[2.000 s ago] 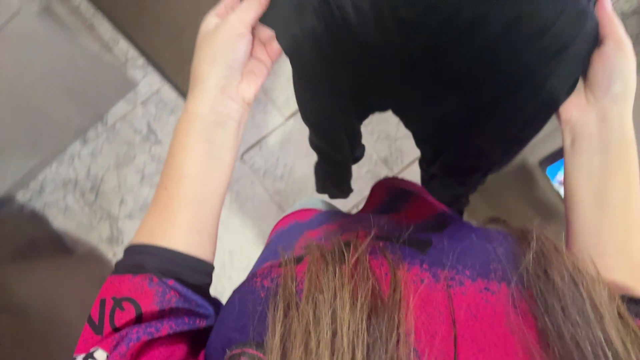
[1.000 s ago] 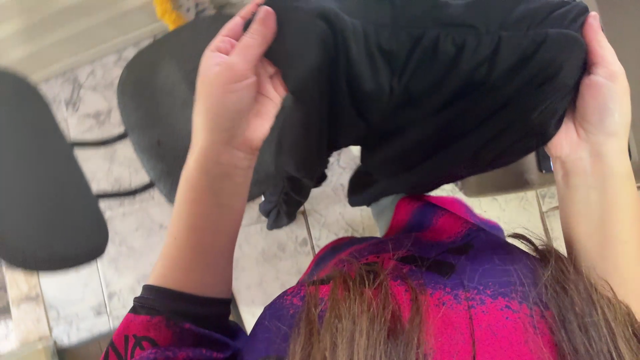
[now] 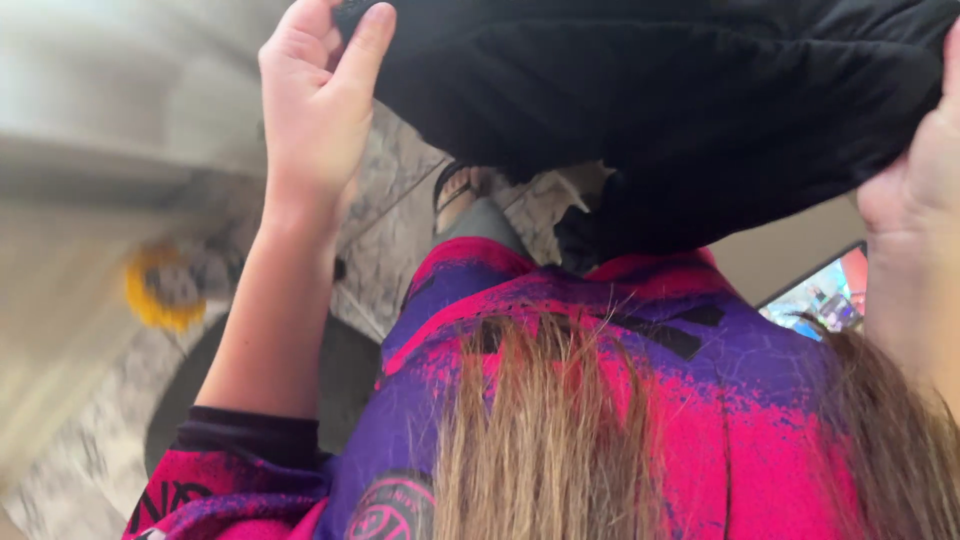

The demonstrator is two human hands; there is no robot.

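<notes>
A black cloth garment (image 3: 637, 97) is spread between my two hands along the top of the view, its lower folds hanging down near my pink and purple shirt. My left hand (image 3: 322, 97) pinches its upper left edge between thumb and fingers. At the right edge of the view my right hand (image 3: 915, 157) grips the other side, its fingers partly hidden by the cloth and cut off by the frame. The garment's top edge lies outside the view.
Below on the marbled tile floor (image 3: 390, 180) is my foot in a dark sandal (image 3: 450, 187). A dark rounded seat (image 3: 345, 375) is at lower left, near a fuzzy yellow item (image 3: 165, 289). A lit screen (image 3: 825, 292) shows at the right, beside my right forearm.
The view has swung round, so the seat now lies at lower left and the sandalled foot shows. Both hands keep hold of the black garment, still stretched between them.
</notes>
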